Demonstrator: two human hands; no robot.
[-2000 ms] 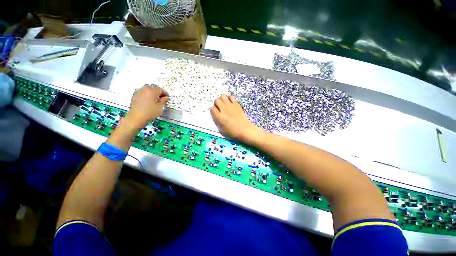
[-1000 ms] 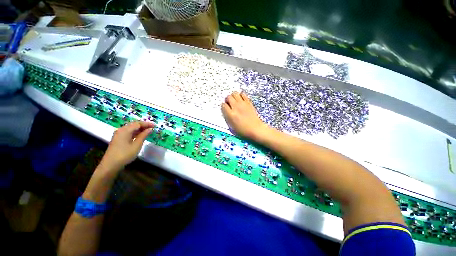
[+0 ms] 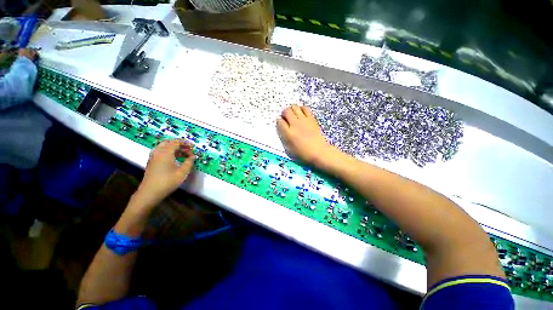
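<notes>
The green printed circuit board panel [image 3: 242,162] runs left to right, set with rows of small parts. My left hand [image 3: 169,164], with a blue wrist strap [image 3: 122,241], is over the board's near edge, thumb and fingers curled towards each other; whether a part is between them is too small to tell. My right hand [image 3: 303,134] rests palm down at the near edge of the heaps, between the cream components [image 3: 251,91] and the silvery components [image 3: 388,124]. Its fingertips are bent and what they may hold is hidden.
The white parts tray [image 3: 176,79] has a raised back edge. A metal bracket [image 3: 138,51] stands at its left. A cardboard box [image 3: 233,25] is under a fan [image 3: 221,5]. A bag of components [image 3: 397,71] lies behind the tray. Another person's sleeve [image 3: 19,82] is at far left.
My left hand has come from the tray beside the cream heap down to the board. My right hand has stayed by the heaps. The view has shifted, and another person's hand now shows at far left.
</notes>
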